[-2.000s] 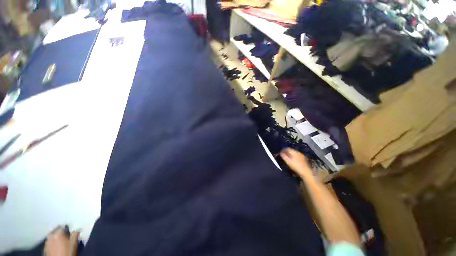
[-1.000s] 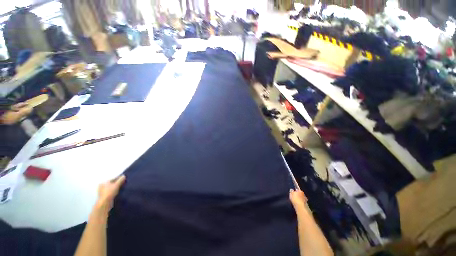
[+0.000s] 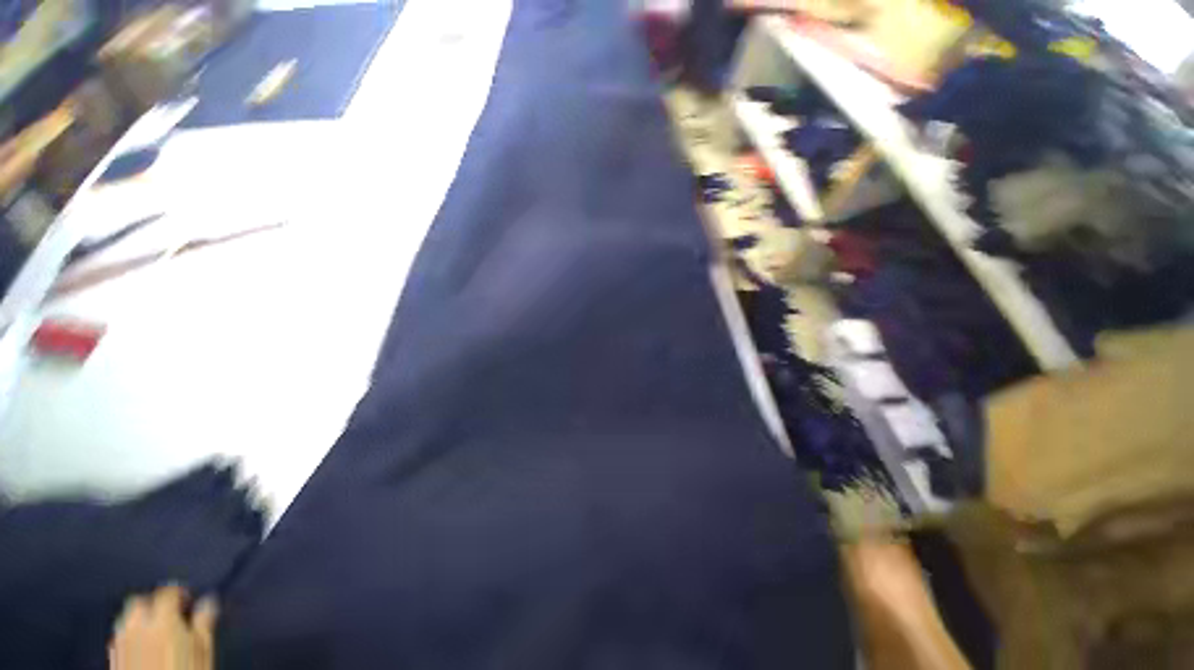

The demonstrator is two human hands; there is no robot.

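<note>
A long dark navy fabric length (image 3: 524, 432) runs down the white cutting table (image 3: 262, 314) towards me, with soft creases across it. My left hand (image 3: 162, 631) is at the bottom left, cut off by the picture's edge, with its fingers curled at the fabric's left edge. A gathered dark cloth (image 3: 118, 543) with a jagged edge lies just beyond it. My right hand (image 3: 880, 563) is blurred at the fabric's right edge, low in the picture; its fingers cannot be made out.
A red block (image 3: 66, 339), a wooden ruler (image 3: 229, 238) and scissors (image 3: 111, 238) lie on the table's left. A dark cut stack (image 3: 282, 59) bears a pale object. At right are scrap-filled shelves (image 3: 917, 170), floor offcuts (image 3: 818, 393) and brown card (image 3: 1100, 432).
Both hands have moved down and nearer my body, the left one also leftwards and the right one rightwards. The jagged dark cloth now shows at the near left. The view has tilted down.
</note>
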